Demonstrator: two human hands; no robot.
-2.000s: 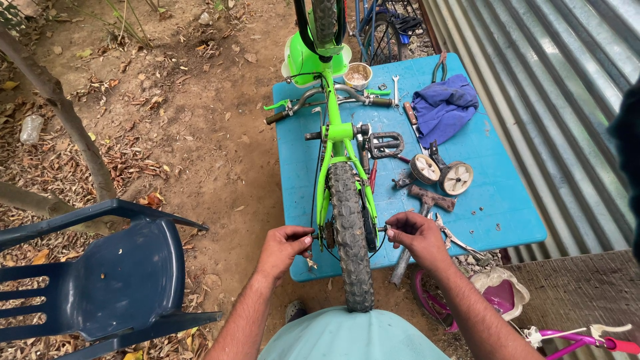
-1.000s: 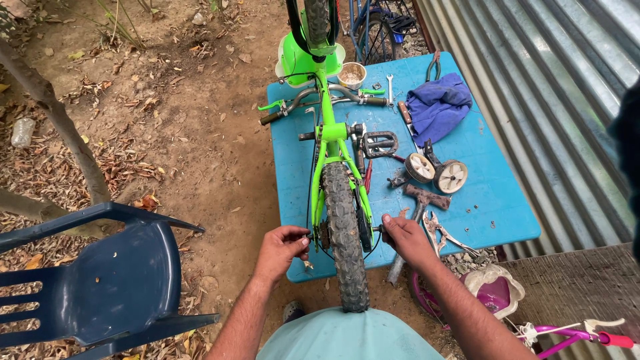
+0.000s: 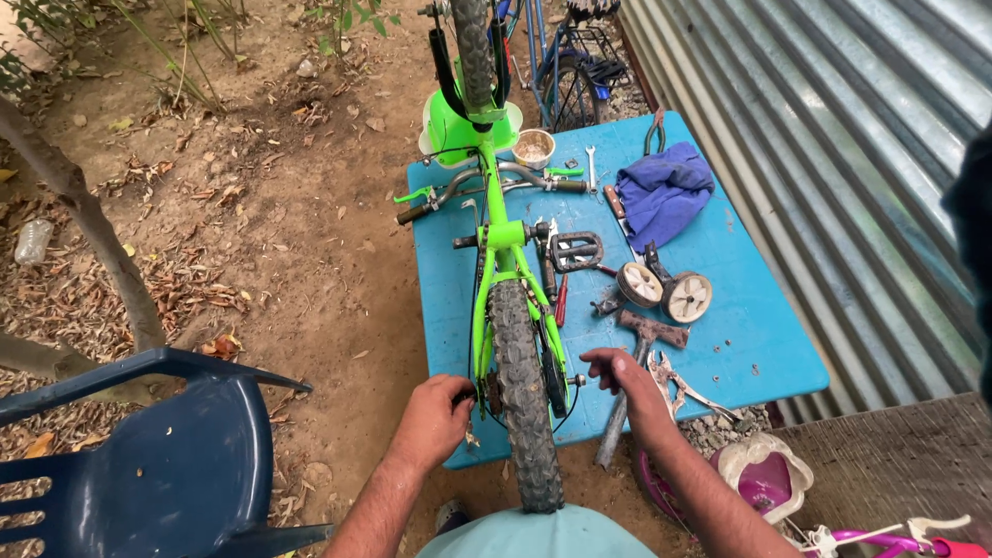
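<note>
A green bicycle frame (image 3: 504, 236) rests upside down on the blue table (image 3: 767, 333), its rear wheel's knobby tire (image 3: 521, 387) toward me. My left hand (image 3: 435, 415) has its fingers curled at the left end of the rear axle; what lies between the fingertips is mostly hidden. Just right of the axle's right end, with its nut (image 3: 576, 380), my right hand (image 3: 624, 380) is held apart from it with loosely bent fingers and nothing visible in them. A pedal (image 3: 576, 252) and the handlebar (image 3: 465, 180) show farther up.
On the table's right side lie a hammer (image 3: 642, 349), locking pliers (image 3: 682, 387), training wheels (image 3: 688, 296), a blue cloth (image 3: 666, 194) and a wrench (image 3: 591, 169). A dark blue plastic chair (image 3: 170, 457) stands at left. Corrugated metal (image 3: 821, 178) borders the right, above a pink bicycle (image 3: 891, 540).
My right hand has let go of the right axle end and moved a little to the right of it. My left hand stays at the left axle end.
</note>
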